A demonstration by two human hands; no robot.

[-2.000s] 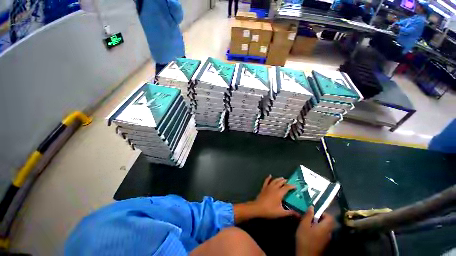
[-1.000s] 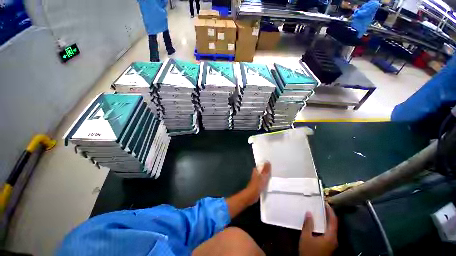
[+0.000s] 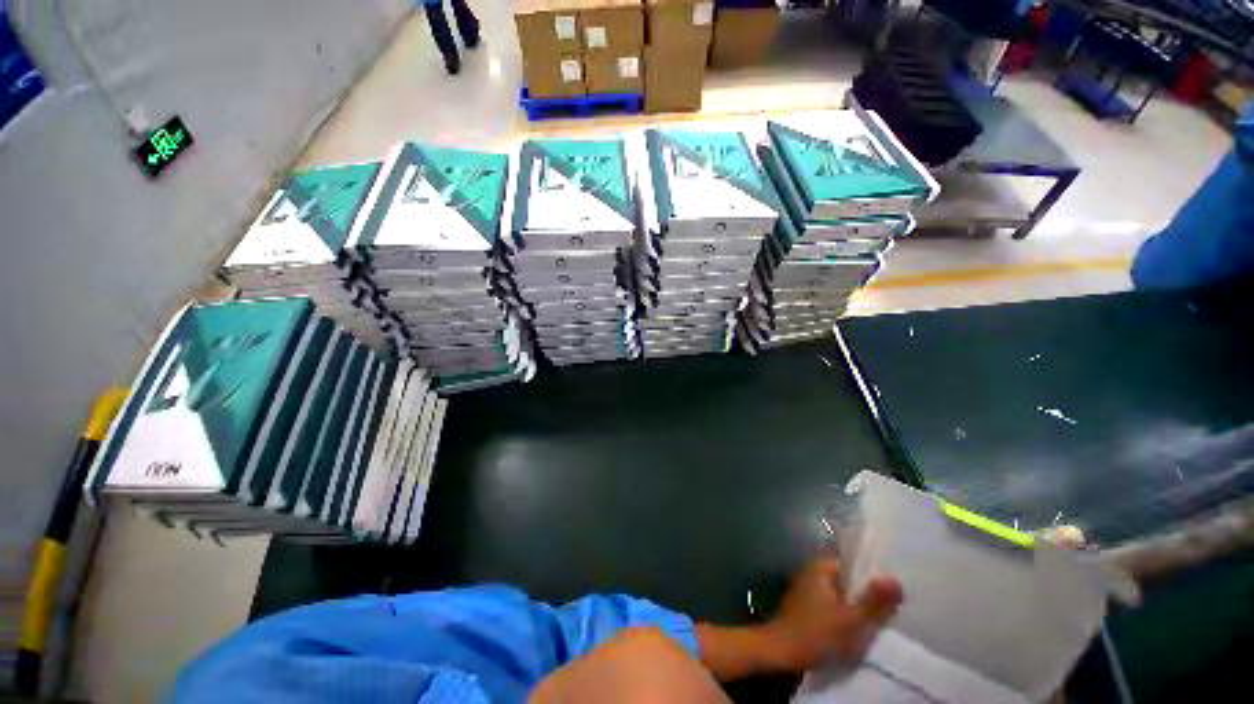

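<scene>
An open box (image 3: 970, 591) with a plain white inside is tilted at the lower right, cut off by the bottom edge. A yellow-green strip runs along its upper edge. My left hand (image 3: 842, 615) holds its left side, with the thumb over the white inside. My right hand is not in view.
Tall stacks of teal-and-white boxes (image 3: 571, 193) line the table's far edge, with another stack (image 3: 206, 392) at the left. The dark green table (image 3: 619, 468) lies before them. A metal rail (image 3: 880, 406), green conveyor (image 3: 1073, 399) and slanted post (image 3: 1190, 543) are at the right.
The open box has moved right and down and is now turned and tilted. My left hand has moved right with it. My right hand has left the view. The camera view has shifted.
</scene>
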